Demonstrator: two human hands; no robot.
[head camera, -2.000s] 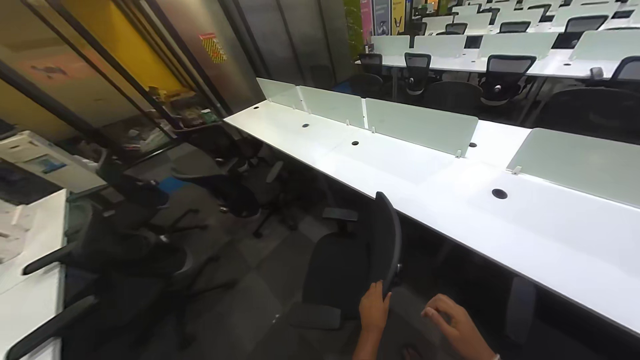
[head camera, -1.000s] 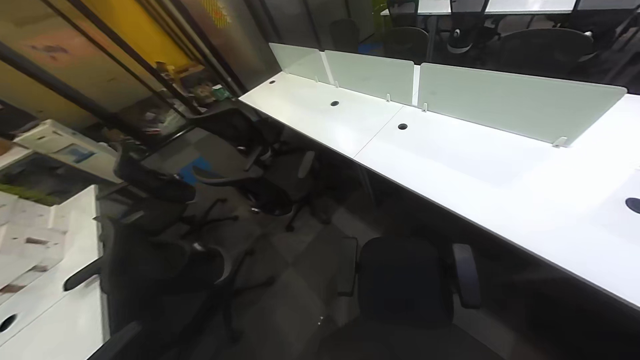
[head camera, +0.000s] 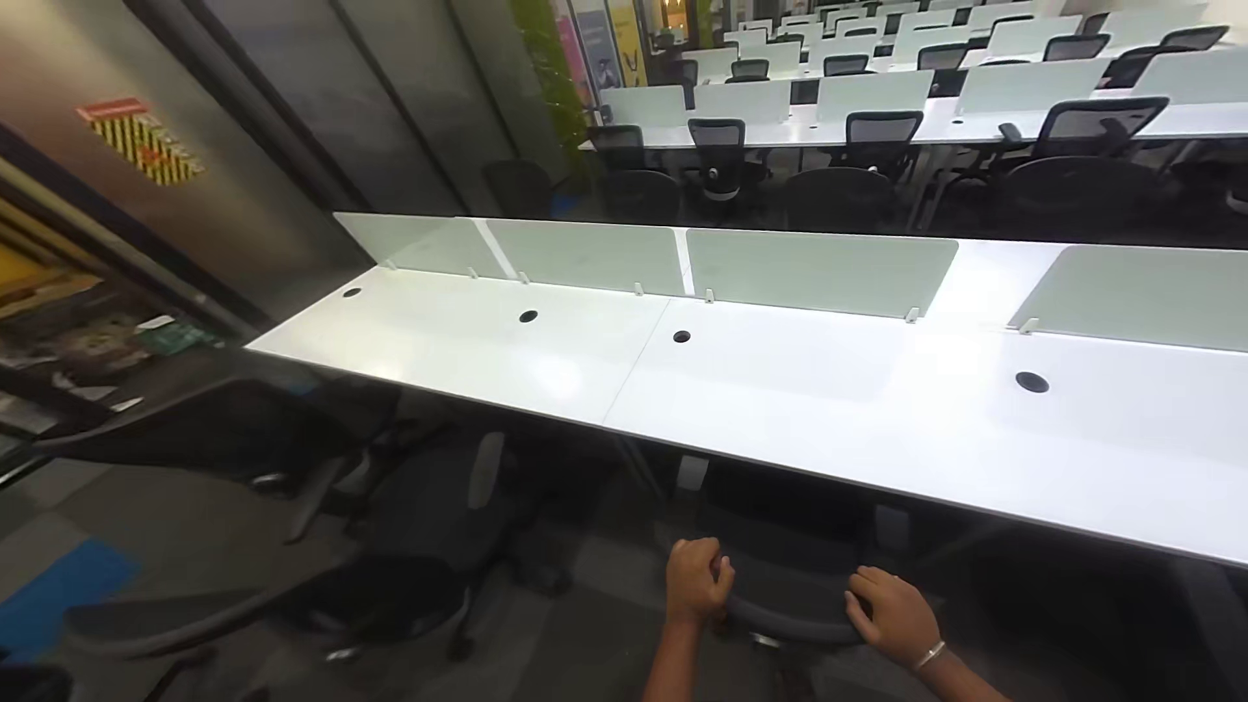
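Note:
Both hands are on the backrest of a black office chair (head camera: 795, 619) at the bottom centre right. My left hand (head camera: 697, 580) is curled round the left end of its top edge. Round the right end is my right hand (head camera: 892, 614), with a thin band on its wrist. The chair's seat and armrests reach partly under the front edge of a long white desk (head camera: 780, 390), where shadow hides much of them. Frosted glass dividers (head camera: 819, 271) stand along the desk's far side, and black round cable holes dot its top.
Other black office chairs (head camera: 429, 507) stand at the left, one tilted toward the desk. A blue mat or sheet (head camera: 68, 595) lies on the carpet tiles. Behind the dividers are rows of desks and mesh chairs (head camera: 720, 156). A metal-look wall panel (head camera: 234, 117) rises at the left.
The chair, out from the desk one second ago, now sits partly under it. My hands, out of view then, are back in view on its backrest. The view has swung up and right.

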